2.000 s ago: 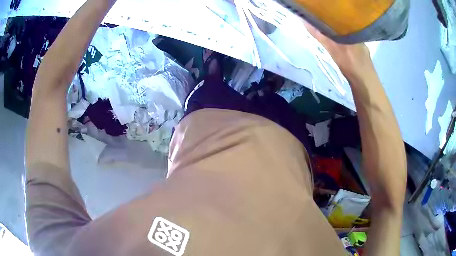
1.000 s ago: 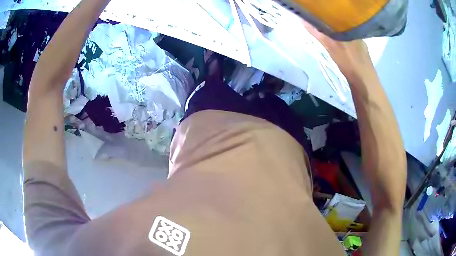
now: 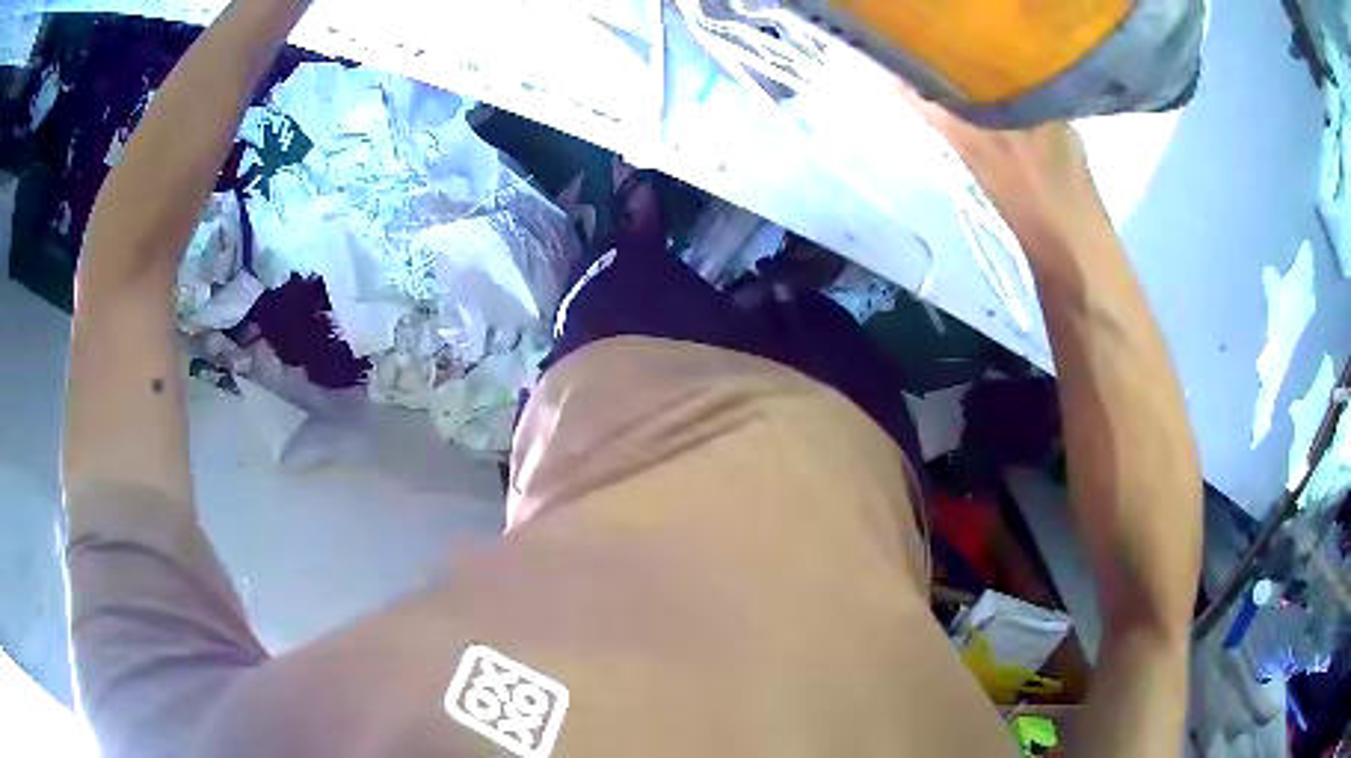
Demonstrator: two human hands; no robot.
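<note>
The cloth cutter's orange-yellow and grey housing (image 3: pixel 1008 45) fills the top right, cut off by the upper edge. My right hand (image 3: pixel 1000 148) is partly visible just beneath it; its fingers are hidden behind the housing, so its grip cannot be told. My left forearm reaches up at the left, and the left hand is beyond the top edge. Overexposed white fabric (image 3: pixel 830 178) lies at the table edge below the cutter, with thin strips beside it.
The pale blue-grey table (image 3: pixel 1230 252) extends to the right, with pale cut pieces (image 3: pixel 1286 341) on it. A heap of scraps (image 3: pixel 400 222) lies under the table at the left. Boxed supplies (image 3: pixel 1022 637) and a long dark rod (image 3: pixel 1259 548) are at the lower right.
The cutter housing has shifted slightly left. The white strips and folds at the table edge have changed position. My left forearm has moved slightly left.
</note>
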